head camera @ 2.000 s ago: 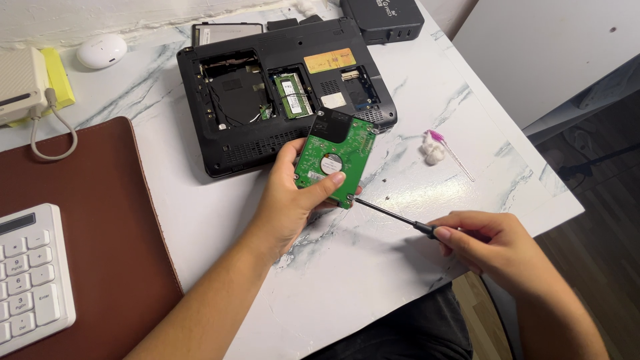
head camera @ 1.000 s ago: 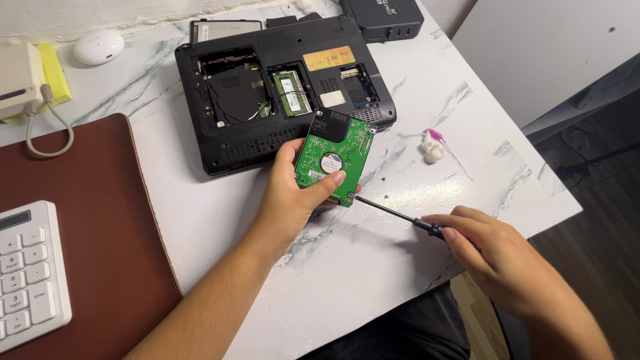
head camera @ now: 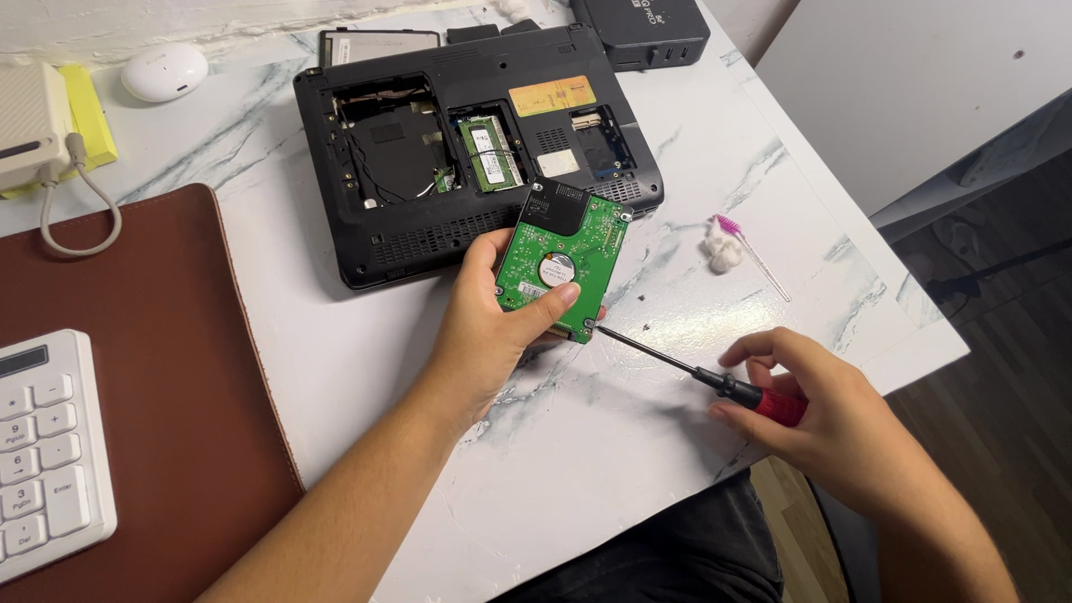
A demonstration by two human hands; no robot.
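Observation:
My left hand (head camera: 502, 322) grips a hard disk drive (head camera: 601, 268), green circuit board up, thumb over its lower part. In my right hand (head camera: 796, 385) is a screwdriver (head camera: 733, 387) with a red and black handle; its tip meets the drive's lower right corner, at a screw. Thumb and palm are at the handle, and the index finger is off it. Behind the drive lies an upside-down black laptop (head camera: 435, 239) with bays uncovered, a green memory module (head camera: 492, 155) in the middle one. Two tiny dark screws (head camera: 643, 311) lie right of the drive.
A pink-tipped brush (head camera: 764, 270) lies by a cotton wad (head camera: 724, 251). A black box (head camera: 645, 33) stands behind the laptop, near a cover panel (head camera: 381, 48). On the left are a brown desk mat (head camera: 184, 352), a white keypad (head camera: 63, 452), a white earbud case (head camera: 164, 72) and a corded beige device (head camera: 32, 126).
My right hand's fingers have opened and shifted on the screwdriver, baring the red part of its handle. The left hand and drive have stayed in place.

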